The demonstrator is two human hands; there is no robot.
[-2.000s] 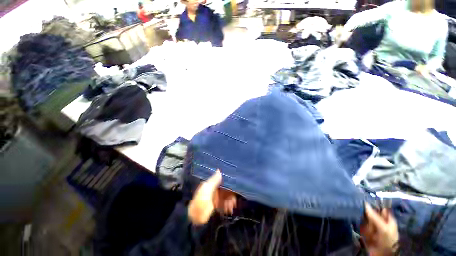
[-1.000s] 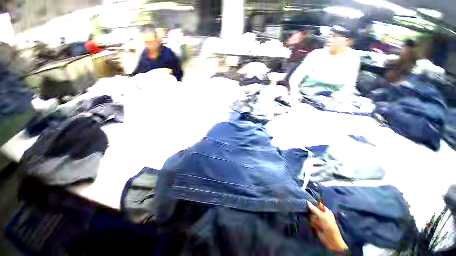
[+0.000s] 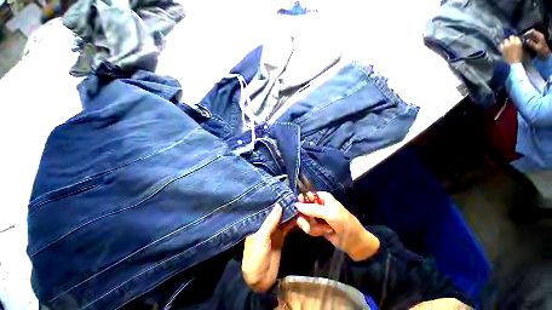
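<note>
A dark blue denim jacket point(image 3: 127, 175) with pale topstitching lies spread on the white table, its hem band running towards me. My left hand point(image 3: 263, 251) pinches the hem's corner between thumb and fingers. My right hand point(image 3: 333, 224) is at the same corner, close beside the left, holding small thread snips point(image 3: 311, 197) with red handles. The snips' tips are hard to make out against the dark denim. Whether the right fingers also grip the hem cannot be told.
A grey garment with a white drawcord point(image 3: 245, 106) and a frayed-edge denim piece point(image 3: 357, 103) lie beyond the jacket. A crumpled grey-blue garment point(image 3: 121, 36) is at the upper left. Another person's hands point(image 3: 513, 48) work on denim at the upper right. Blue cloth point(image 3: 417, 212) hangs below the table edge.
The view has swung right and down. My left hand, hidden a second ago, is now at the hem corner beside my right hand. The red-handled snips now show clearly.
</note>
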